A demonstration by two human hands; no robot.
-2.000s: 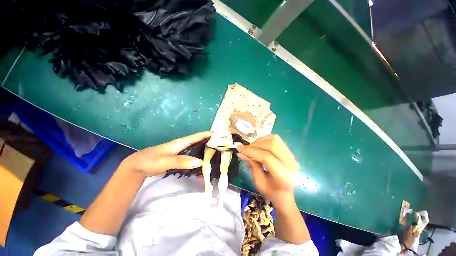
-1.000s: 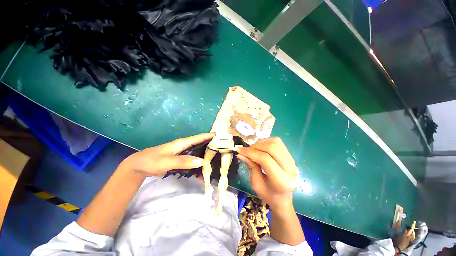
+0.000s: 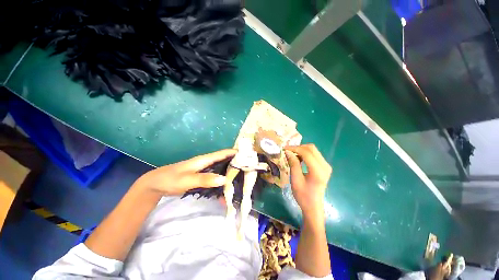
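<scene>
The bone-coloured legs (image 3: 245, 191) hang towards my lap, below a cream hip piece (image 3: 246, 158) set against a black feathered piece (image 3: 209, 190). My left hand (image 3: 186, 174) holds the black piece from the left, its fingers along the hip. My right hand (image 3: 311, 176) is off the legs, its fingertips pinched at the right edge of the white glue puddle (image 3: 270, 145). A thin applicator stick seems to be between them, mostly hidden. The glue lies on the stained cardboard palette (image 3: 262, 116) on the green bench.
A large black feather heap (image 3: 148, 46) lies on the bench at upper left. A bin of tan limb parts (image 3: 276, 249) is below the bench edge. A metal-framed divider (image 3: 350, 95) runs behind. Blue bin (image 3: 82, 172) at left. Another person's hand (image 3: 444, 268) is at lower right.
My right hand has moved from the hip piece up and right to the glue puddle. My left hand still holds the black piece and legs in about the same place.
</scene>
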